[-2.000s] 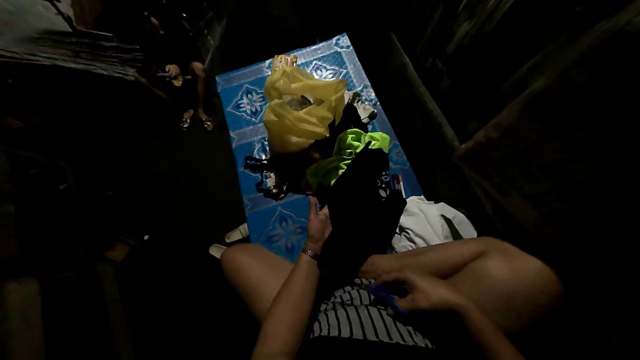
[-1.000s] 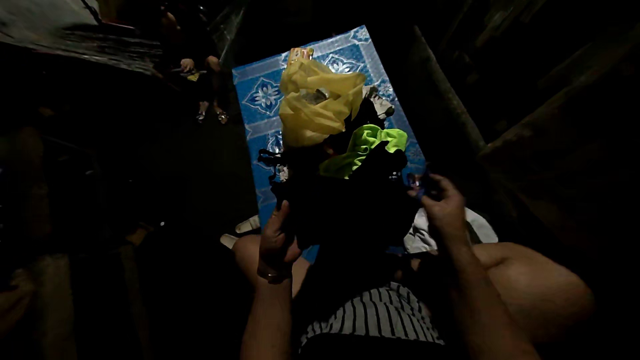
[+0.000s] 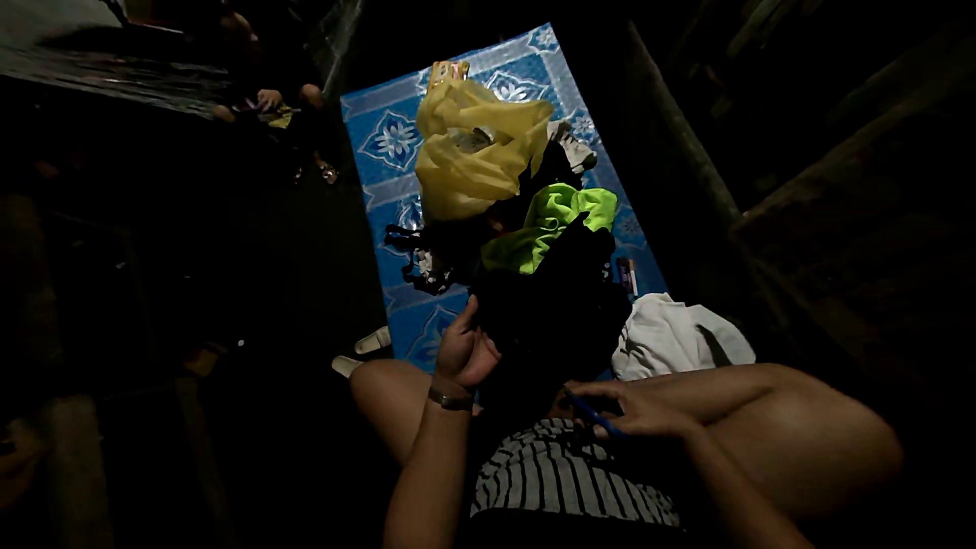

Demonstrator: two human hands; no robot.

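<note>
A heap of black cloth [image 3: 545, 316] lies over the near part of a blue patterned mat [image 3: 393, 145] and reaches my lap. My left hand [image 3: 467, 352] is at the cloth's left edge, thumb up, with fingers partly hidden by the dark fabric. Low at the right, my right hand [image 3: 633, 410] holds a blue-handled tool [image 3: 595, 415], perhaps scissors; its tip is lost in the dark. Bright green fabric [image 3: 549, 225] rests on top of the black cloth. Beyond it sits a crumpled yellow plastic bag [image 3: 480, 152] with something greyish inside.
White cloth [image 3: 679, 339] lies by my right knee, with a small dark packet [image 3: 627, 276] near it. A black strappy item [image 3: 427, 263] is at the mat's left side. Light slippers [image 3: 372, 340] sit beside my left knee. Another person [image 3: 271, 103] is at the upper left.
My right hand, with the blue tool, has come down and back toward my lap from the cloth's right side, where it was one second ago. The left hand stays at the cloth.
</note>
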